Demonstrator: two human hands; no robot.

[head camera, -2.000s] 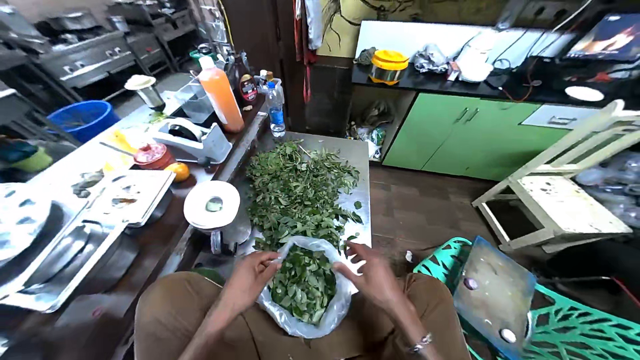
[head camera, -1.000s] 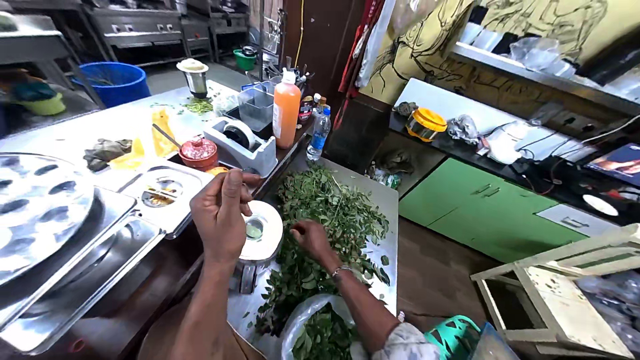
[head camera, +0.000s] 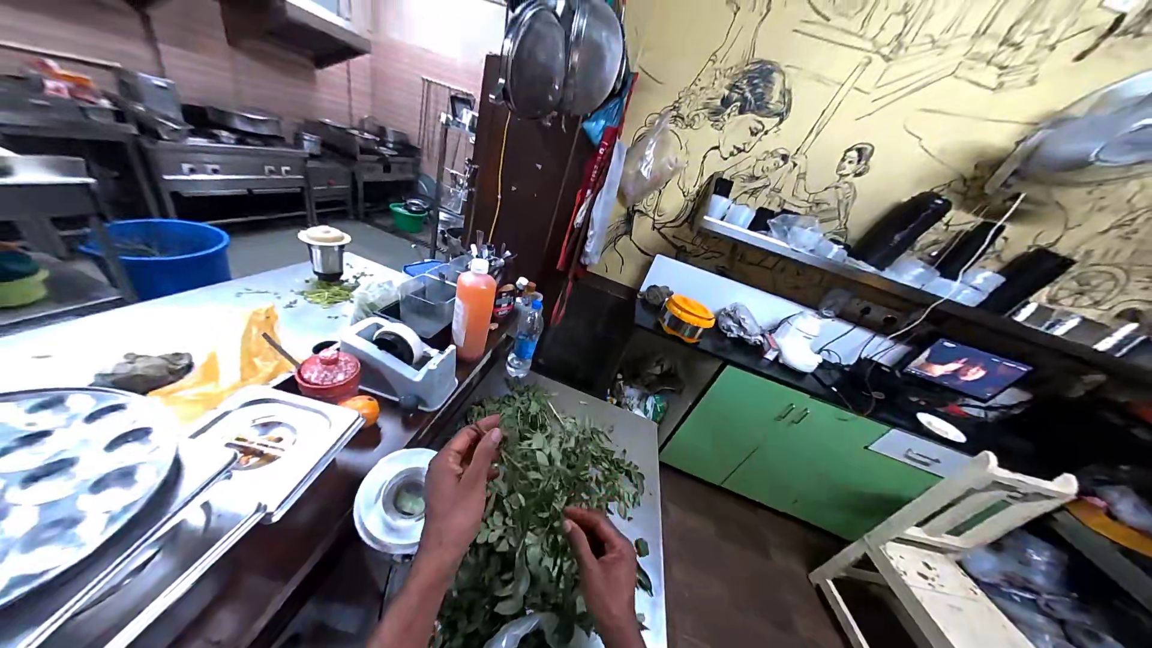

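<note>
A heap of green leafy sprigs [head camera: 558, 459] covers much of a metal tabletop [head camera: 650, 540]. Over the heap's left side is my left hand [head camera: 461, 481], thumb and fingertips brought close together; whether a stem is between them cannot be made out. My right hand [head camera: 601, 558] is lower and to the right, fingers curled against the leaves, its grip unclear. At the bottom edge shows part of a clear plastic bag [head camera: 531, 630]. A white round dish with a metal cup [head camera: 389, 504] stands just left of my left hand.
Left are a steel tray [head camera: 306, 441], a round mould pan [head camera: 81, 468], a red lidded pot [head camera: 328, 373], a tape dispenser [head camera: 432, 378], an orange bottle [head camera: 473, 310] and a water bottle [head camera: 526, 340]. Right are green cabinets [head camera: 765, 441] and a white wooden chair [head camera: 945, 585].
Both hands were at the plastic bag's rim two seconds ago; now they are over the leaf heap. The left hand was raised over the white dish one second ago. The view has tilted up.
</note>
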